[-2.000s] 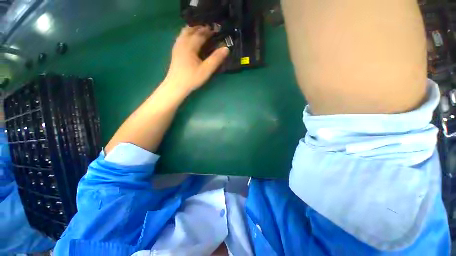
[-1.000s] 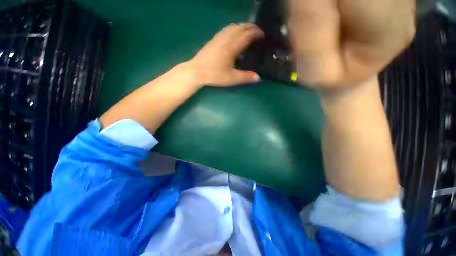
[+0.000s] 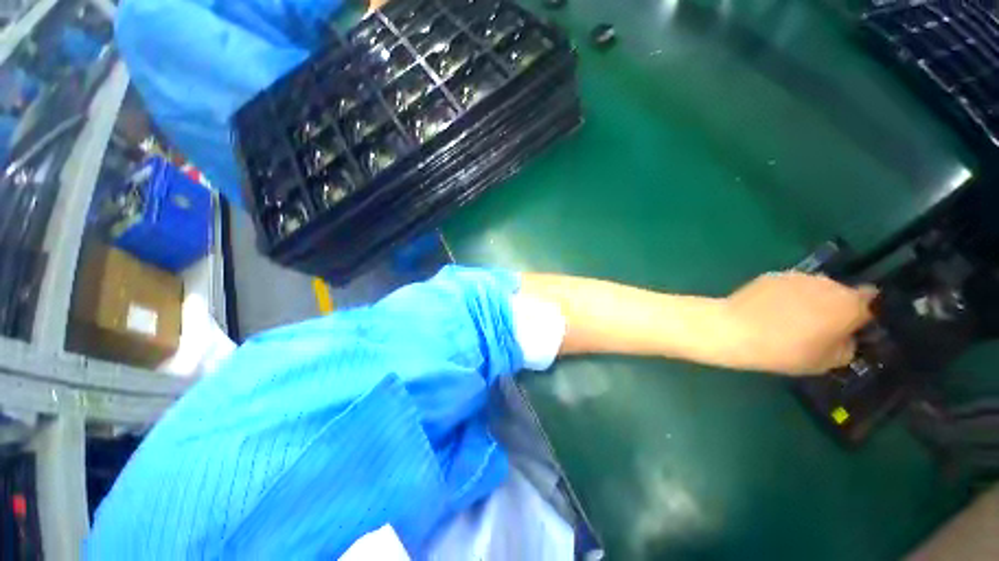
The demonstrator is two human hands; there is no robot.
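Observation:
My left hand (image 3: pixel 805 323) reaches in from the left, its curled fingertips at the black fixture (image 3: pixel 865 411) on the right. The fixture carries a yellow sticker (image 3: pixel 840 415) on its near corner. Small metallic bits show by the fingertips, but whether the fingers pinch a part is hidden. The dark, blurred press (image 3: pixel 931 301) stands beyond the fixture. A blurred skin-coloured patch in the bottom right corner may be my right arm; my right hand does not show.
A thick stack of black compartment trays (image 3: pixel 416 121) stands at upper left, a person's blue sleeve (image 3: pixel 208 77) behind it. Another black tray (image 3: pixel 948 55) is at top right. A small dark component (image 3: pixel 603 36) lies on the green mat (image 3: pixel 657 186). Shelving holds a blue bin (image 3: pixel 164 214) and carton (image 3: pixel 126 307).
The view has swung left, bringing the left tray stack and shelving into sight. My left hand now has its fingers curled at the fixture. My right hand has left the picture.

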